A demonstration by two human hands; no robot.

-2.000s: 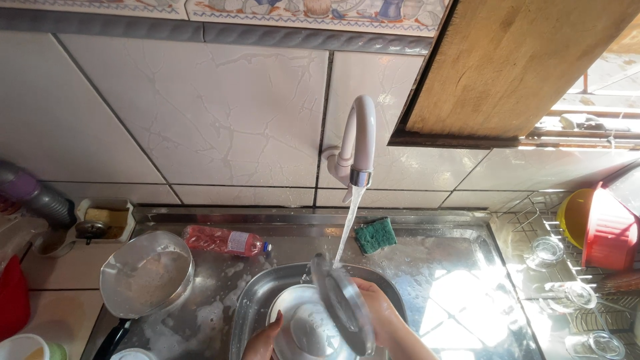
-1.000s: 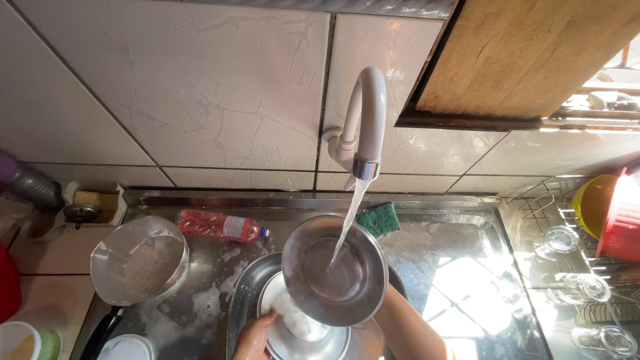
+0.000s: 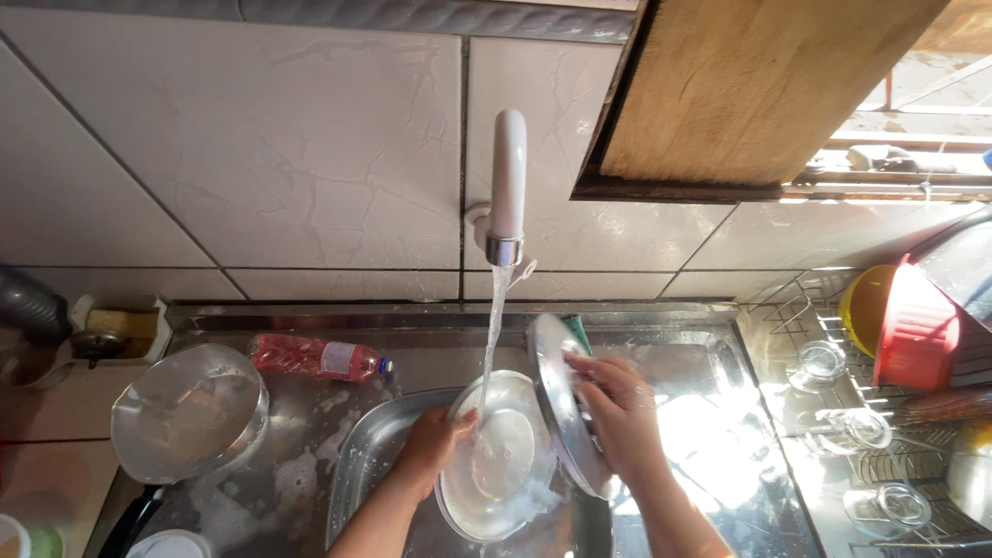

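Water runs from the white faucet [image 3: 508,182] onto a pale round dish [image 3: 496,465] over the metal sink basin [image 3: 364,457]. My left hand [image 3: 434,446] grips that dish by its left rim, thumb on top. To the right, my right hand [image 3: 616,403] holds a round metal lid or plate [image 3: 554,403], tilted almost on edge beside the dish. Some suds lie on the dish's lower right part. Behind the metal piece a green scouring pad [image 3: 577,332] shows only in part.
A pan with a black handle [image 3: 190,415] and a bottle of red liquid [image 3: 318,358] lie left of the basin. A sponge [image 3: 124,322] sits in a holder at the left. At the right, a wire dish rack holds glasses [image 3: 821,360] and a red container [image 3: 918,325].
The round metal piece, under the stream one second ago, has moved right and tipped on edge in my right hand. The pale dish, held in my left hand, is now under the water.
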